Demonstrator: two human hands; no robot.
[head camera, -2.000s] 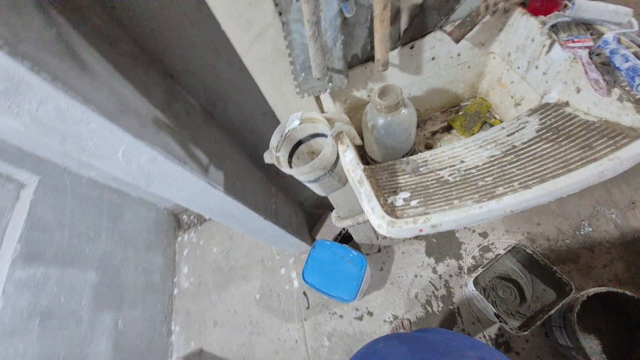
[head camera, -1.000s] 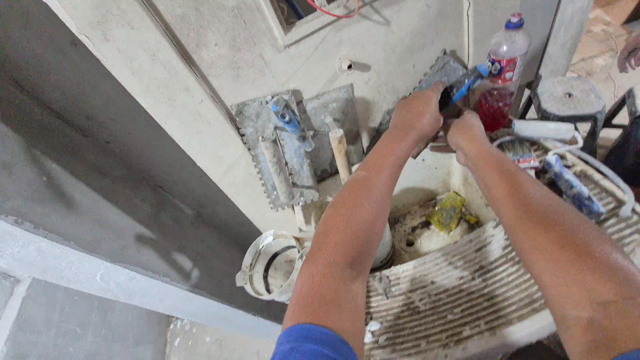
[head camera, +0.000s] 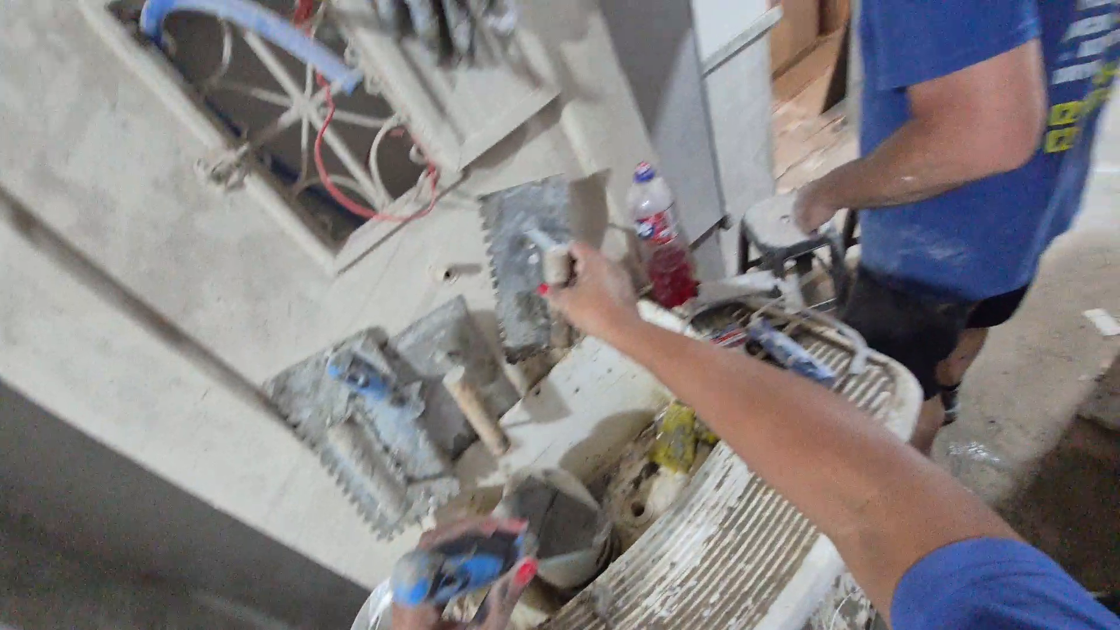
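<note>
My right hand (head camera: 595, 289) is closed round the handle of a notched trowel (head camera: 528, 262) whose blade leans upright against the wall behind the sink. Low in the view, my left hand (head camera: 472, 577) grips a blue-and-black handle, with a grey trowel blade (head camera: 553, 521) beyond it over the basin. Against the wall to the left lean a notched trowel with dried mortar (head camera: 350, 446) and a plain trowel with a wooden handle (head camera: 477, 411). A yellow sponge (head camera: 675, 437) lies in the basin of the ribbed white laundry sink (head camera: 691, 542).
A bottle of red liquid (head camera: 662, 236) stands behind the sink. Brushes (head camera: 792, 350) lie on its right end. A co-worker in a blue shirt (head camera: 954, 175) stands at the right, one hand at a stool (head camera: 779, 219). Red wire (head camera: 332, 175) hangs by a grated window opening.
My hands, together at the back of the sink a second ago, are now apart: the left low and near, the right at the notched trowel. The view has swung up and right, showing the co-worker.
</note>
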